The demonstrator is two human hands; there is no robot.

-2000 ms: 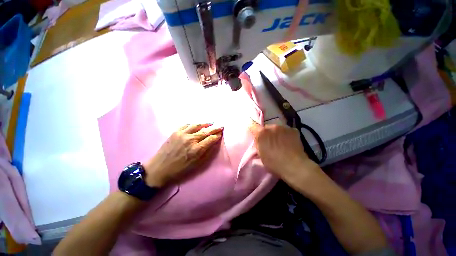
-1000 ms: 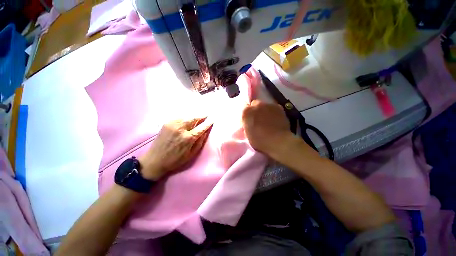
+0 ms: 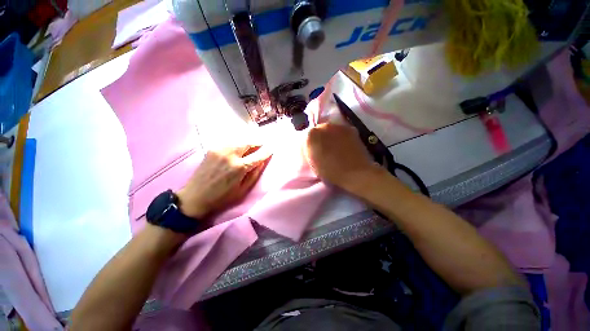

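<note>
A pink garment panel (image 3: 152, 97) lies on the white table under the sewing machine head (image 3: 362, 29), washed out white by the lamp near the needle. The presser foot (image 3: 266, 117) stands over the bright cloth. My left hand (image 3: 226, 178), with a dark watch at the wrist, lies flat on the panel, left of and below the foot. My right hand (image 3: 339, 152) is closed on the panel's right edge, just right of and below the foot; its fingertips are partly hidden. The panel's lower part hangs in folds over the front edge.
Black shears (image 3: 372, 139) lie behind my right hand, which is near their handles. A yellow box (image 3: 373, 74) stands behind the needle. A tool with a pink-red tail (image 3: 495, 132) is at the right. Yellow-green yarn (image 3: 491, 39) hangs on the machine. A blue bin (image 3: 14, 81) is far left.
The panel has moved away from me, past the foot, and its lower edge has come up onto the table's front edge. My right hand has moved slightly left and up.
</note>
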